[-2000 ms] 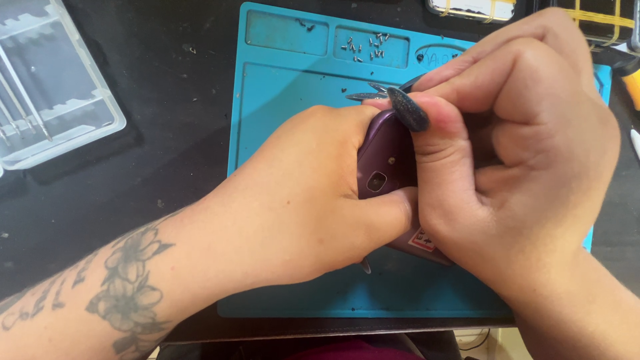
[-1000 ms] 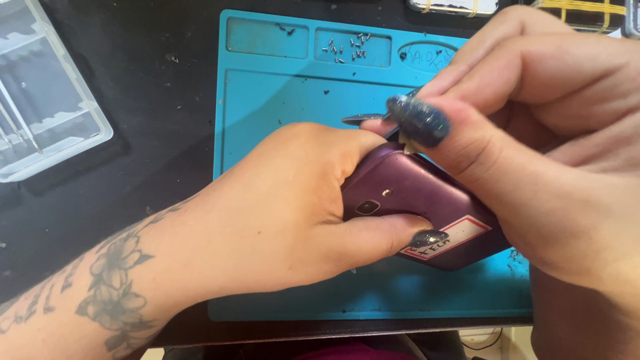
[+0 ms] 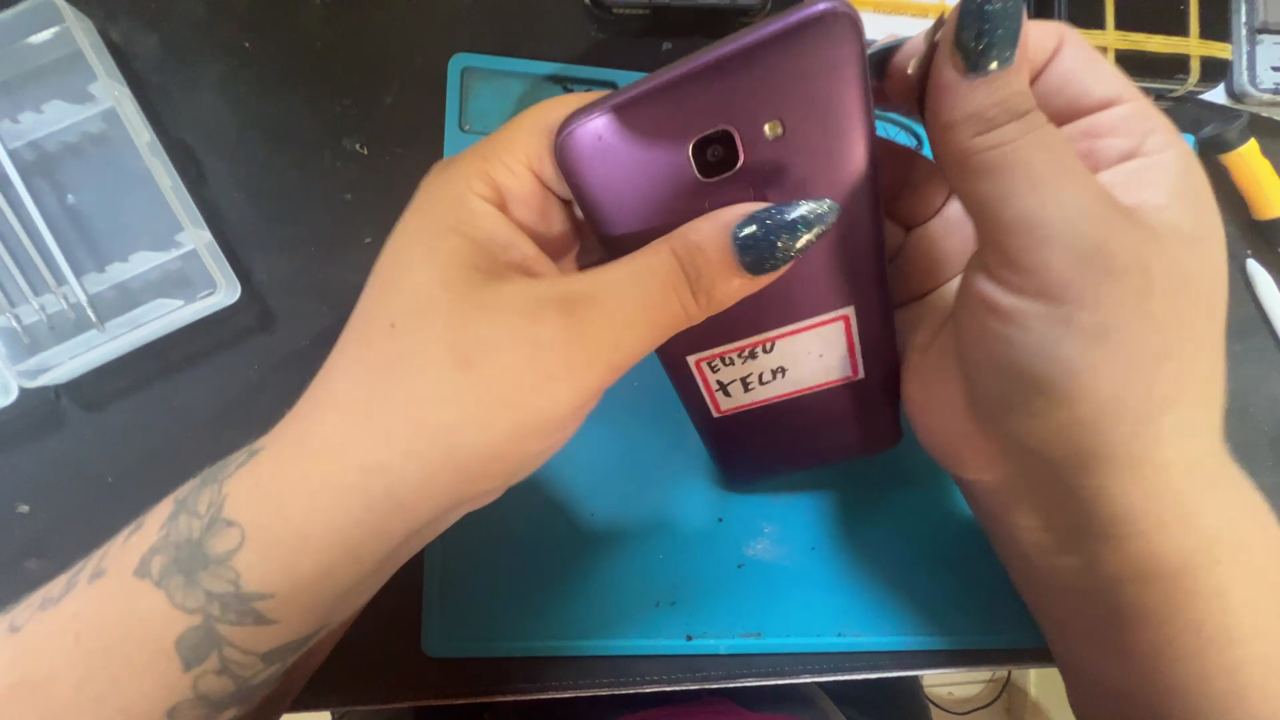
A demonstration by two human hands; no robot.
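Note:
A purple smartphone (image 3: 800, 270) is held up over a blue silicone repair mat (image 3: 700, 560), its back with the camera lens turned toward me. A white label with a red border (image 3: 776, 362) and handwriting is stuck on the back. My left hand (image 3: 520, 290) grips the phone from the left, thumb lying across its back. At the phone's right edge is my right hand (image 3: 1060, 200), thumb and forefinger pinched together near the top corner; a thin dark thing shows between them, too little of it to name. The curled fingers of that hand are beside the phone's edge.
On the left lies a clear plastic case (image 3: 110, 200) with thin metal tools (image 3: 50, 240). At the right are a yellow and black tool handle (image 3: 1250, 175) and a white pointed thing (image 3: 1264, 290). Items bound with yellow bands (image 3: 1150, 45) lie at the upper right.
The phone has been raised and turned more upright, showing more of its back. My right hand has shifted from over its top corner to its right side.

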